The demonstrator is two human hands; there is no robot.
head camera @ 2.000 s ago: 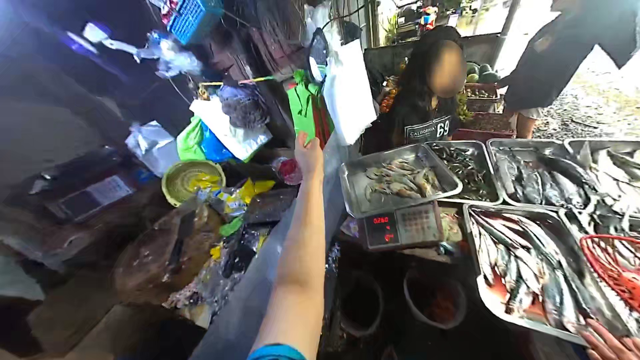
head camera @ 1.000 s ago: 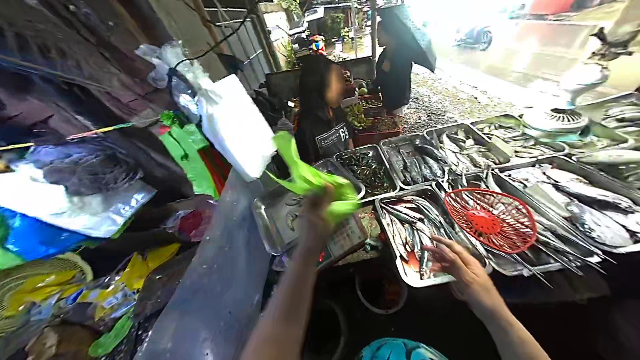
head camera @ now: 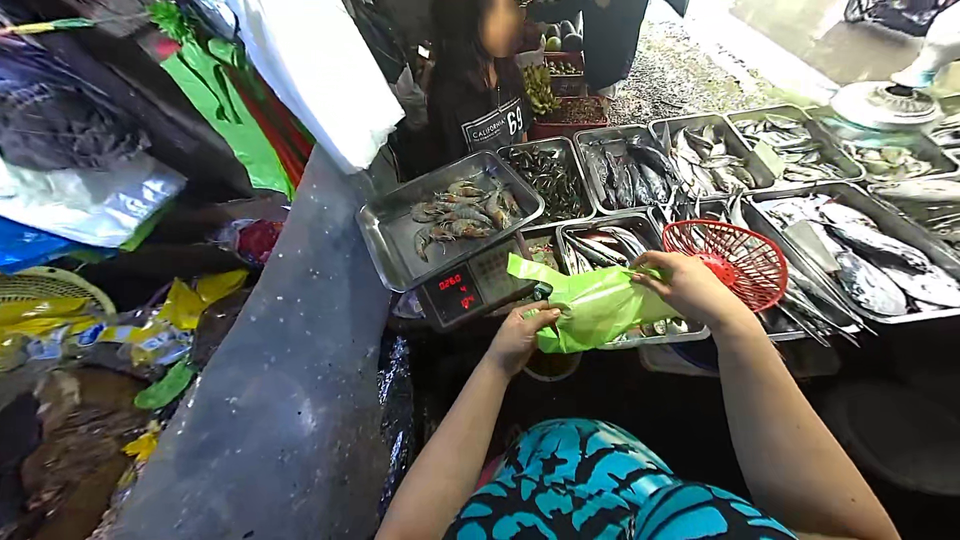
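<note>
A light green plastic bag is stretched between my two hands, in front of the fish trays. My left hand pinches its left end, and my right hand grips its upper right part. Left of the bag, a digital scale with lit red digits carries a metal tray of raw shrimp. A red plastic basket rests on the fish just beyond my right hand. Under and behind the bag is a metal tray of slender fish, partly hidden.
More metal trays of fish extend to the right. Across the trays stands a person in a dark printed shirt. Plastic bags hang at upper left above a grey sheet-covered surface. A yellow basket sits at far left.
Two seconds ago my left hand was at the hanging green bags; one second ago it held a loose green bag near the scale. Now both hands hold the bag. The view has shifted.
</note>
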